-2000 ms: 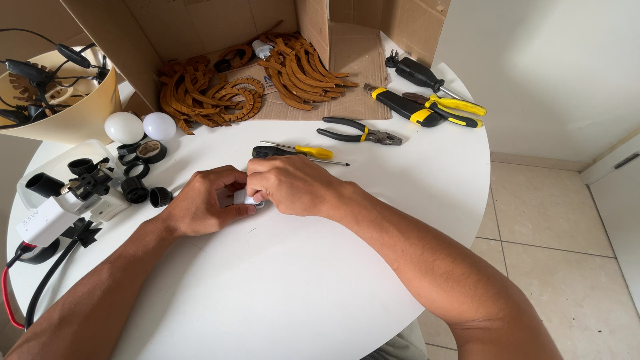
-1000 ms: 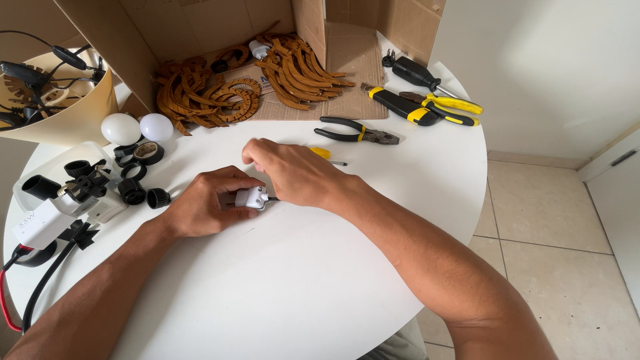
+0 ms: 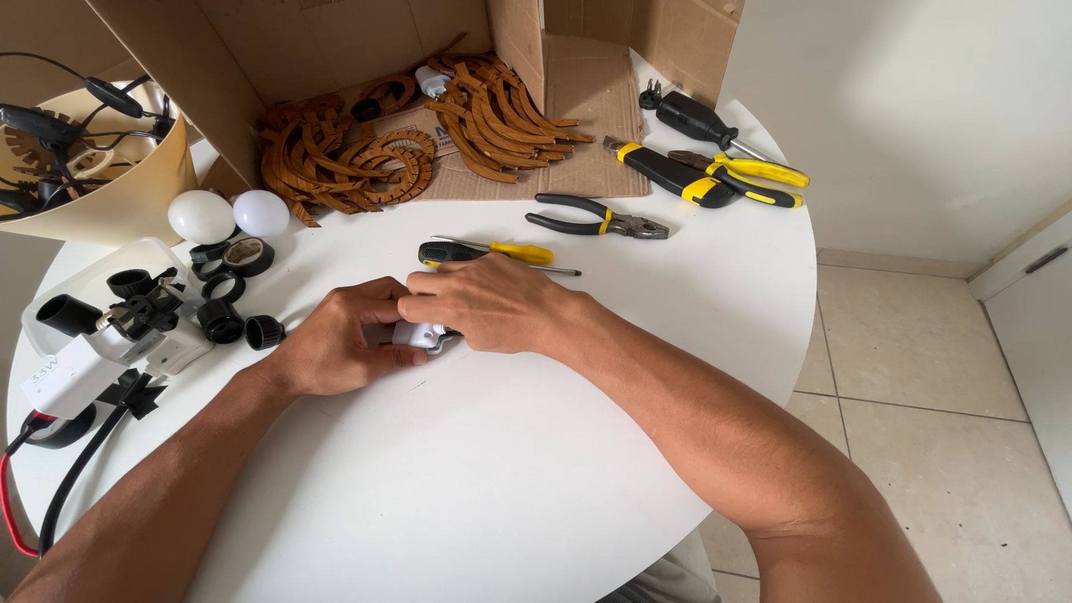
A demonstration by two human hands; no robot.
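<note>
A small white plastic electrical part (image 3: 416, 335) is gripped between the thumb and fingers of my left hand (image 3: 347, 339), low over the white table. My right hand (image 3: 486, 306) lies over its right end with curled fingers; what those fingertips hold, if anything, is hidden. Just beyond my hands lie a black-handled screwdriver (image 3: 452, 252) and a yellow-handled screwdriver (image 3: 523, 253), both partly covered. Combination pliers (image 3: 599, 218) with black grips rest farther back to the right.
A cardboard box (image 3: 352, 50) with brown curved strips (image 3: 486, 117) stands behind. At right are a utility knife (image 3: 670, 172), yellow-black pliers (image 3: 745, 176) and a black screwdriver (image 3: 695, 117). Two bulbs (image 3: 201, 217), tape rolls (image 3: 249, 256), a white charger (image 3: 71, 377) and a bin of cables (image 3: 92, 197) stand left.
My right hand has come down and closer to my left hand, and now covers more of the white part than one second ago. My left hand has stayed on the part.
</note>
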